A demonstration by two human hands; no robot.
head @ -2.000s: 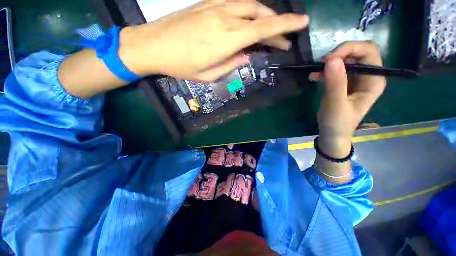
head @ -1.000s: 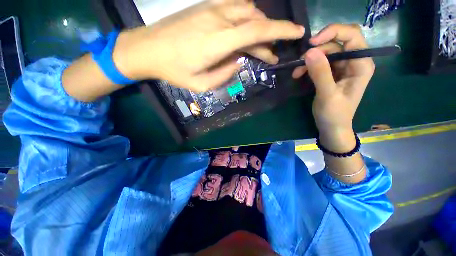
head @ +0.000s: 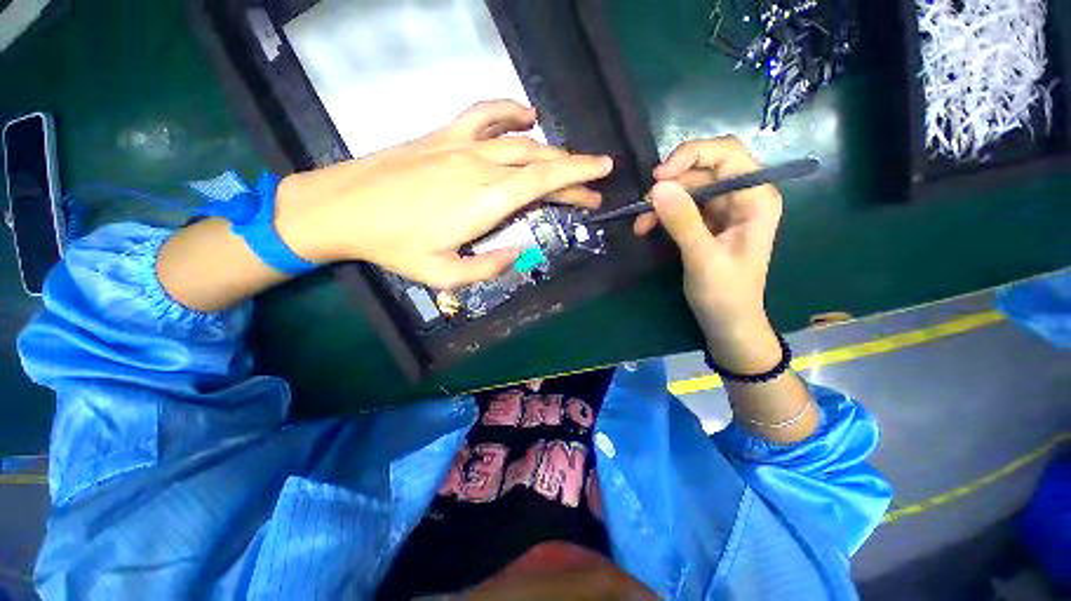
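Observation:
The open tablet half-assembly point(head: 399, 71) lies tilted in a black holding tray point(head: 614, 88), its silver area away from me. The main board point(head: 529, 260), with a teal-green patch, shows at the near end, partly under my left hand. My left hand point(head: 458, 200) lies flat over the device with fingers spread; whether anything is under its fingertips is hidden. My right hand point(head: 722, 223) pinches slim black tweezers point(head: 752, 180). Their tip is at the small connector point(head: 581, 234) near the board's right edge.
A heap of small dark flex cables point(head: 793, 53) lies at the upper right. Beyond it is a black parts tray point(head: 893, 141) with white strips point(head: 984, 76). A smartphone point(head: 32, 200) lies at the far left. The bench's near edge point(head: 752, 338) runs below my hands. Blue cloth shows at the right edge.
The view has shifted, so more of the tablet, dark heap and white strips shows. My right hand still holds the tweezers at the board's right end. My left hand stays over the device.

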